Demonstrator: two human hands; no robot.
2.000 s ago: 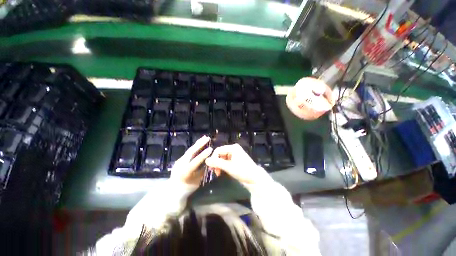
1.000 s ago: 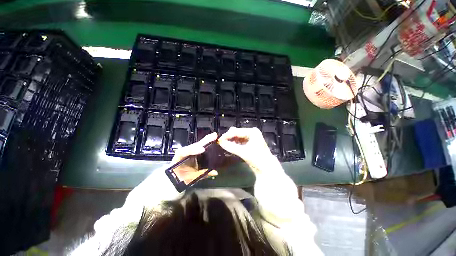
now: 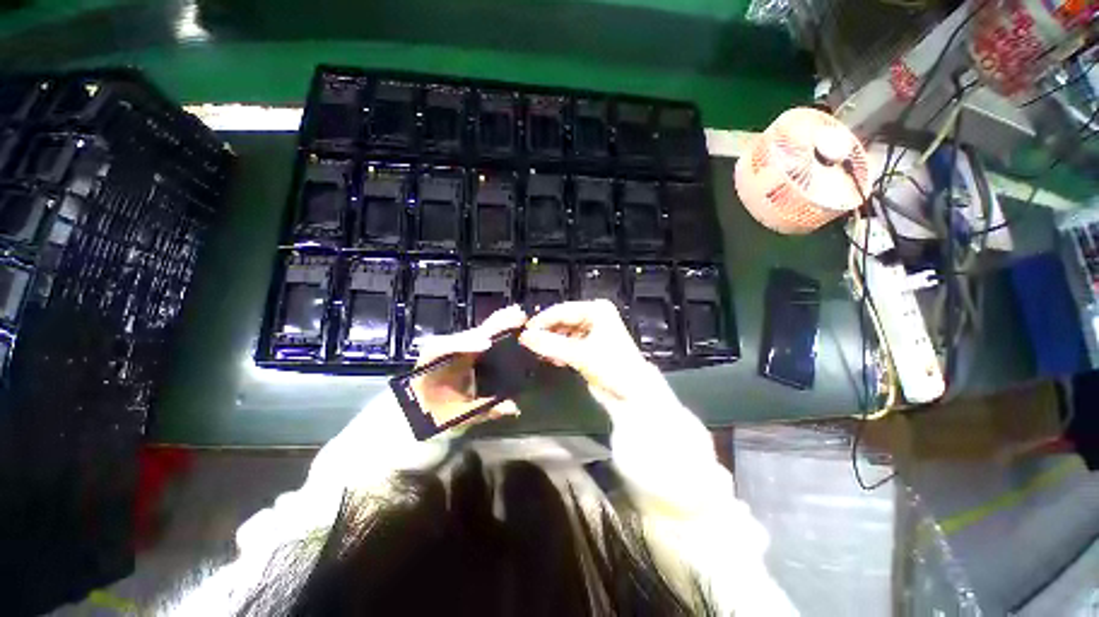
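Note:
My left hand [image 3: 464, 376] holds a dark, glossy, palm-sized display module [image 3: 497, 369] tilted above the near edge of the black blister tray. Its face reflects the fingers. My right hand [image 3: 583, 342] has thumb and index finger pinched at the module's upper right edge. Whether a small tab is between those fingertips is too small to tell. The blister tray [image 3: 492, 168] lies flat in front of me, with rows of pockets showing dark rectangular shapes.
A tall black tray stack [image 3: 115, 241] stands at left. Right of the tray lie a black phone-like slab [image 3: 791, 328], a pink fan [image 3: 803, 170], a white power strip [image 3: 901, 325] and tangled cables. A green conveyor [image 3: 542, 39] runs behind. Long hair hangs at the bottom.
Since two seconds ago the module has turned so its face shows, and my right fingertips have stayed near its edge. The view has shifted, so the bench sits higher in the picture.

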